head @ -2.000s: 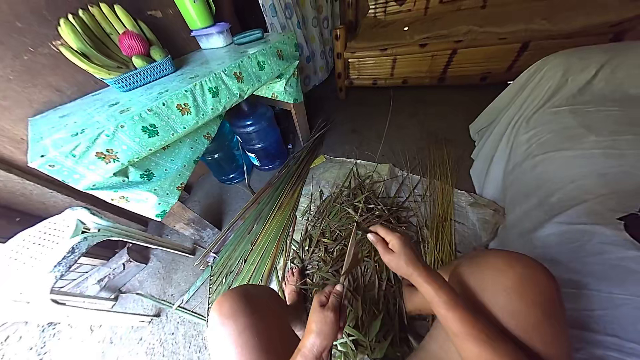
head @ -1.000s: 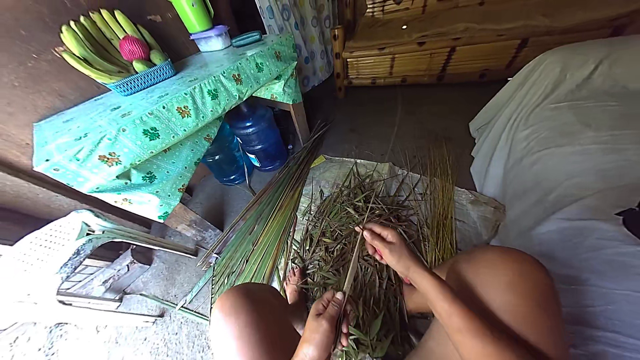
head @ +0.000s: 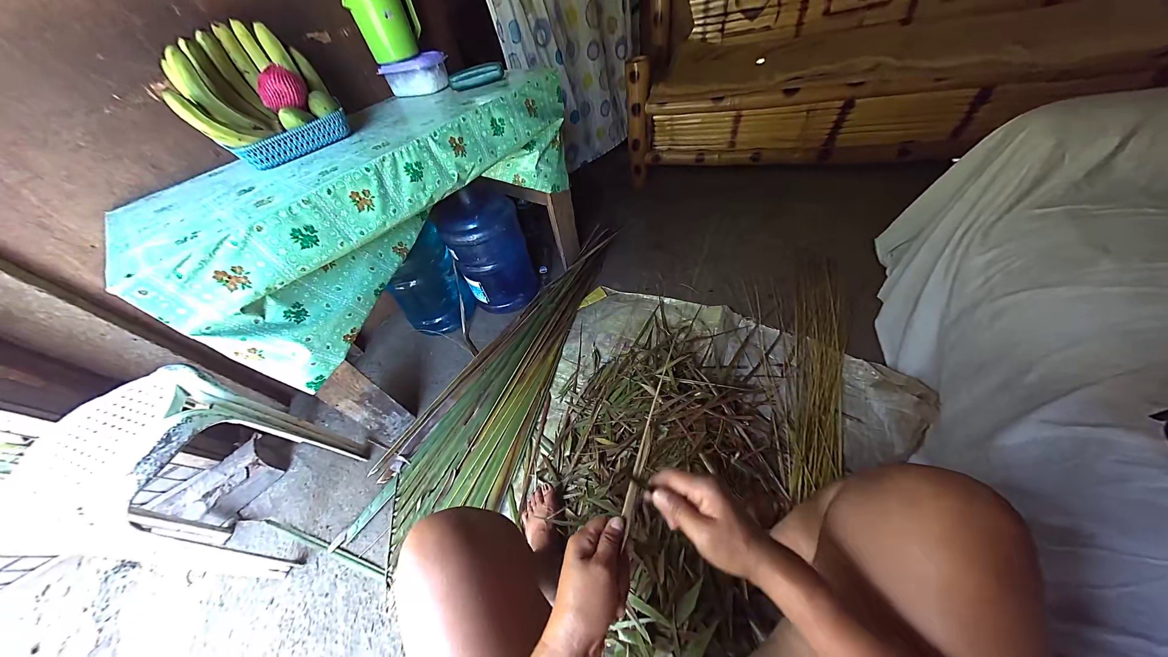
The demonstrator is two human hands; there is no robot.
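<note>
My left hand grips the lower part of a narrow dry palm leaflet, which points up and away over the pile. Close beside the leaflet is my right hand, its fingers curled; whether it pinches a small dark piece there is too blurred to tell. Beneath both hands lies a heap of leaf shreds on a pale woven sack. Long green palm leaflets lie fanned out left of the heap. A bundle of thin yellowish ribs lies on its right.
A table with a green floral cloth holds a blue basket of bananas. Blue water jugs stand under it. A plastic chair is at left, a bamboo bench behind, and a surface covered in pale cloth at right.
My right hand has moved down along the leaflet, nearer to my left hand. The left hand keeps its hold near the knees.
</note>
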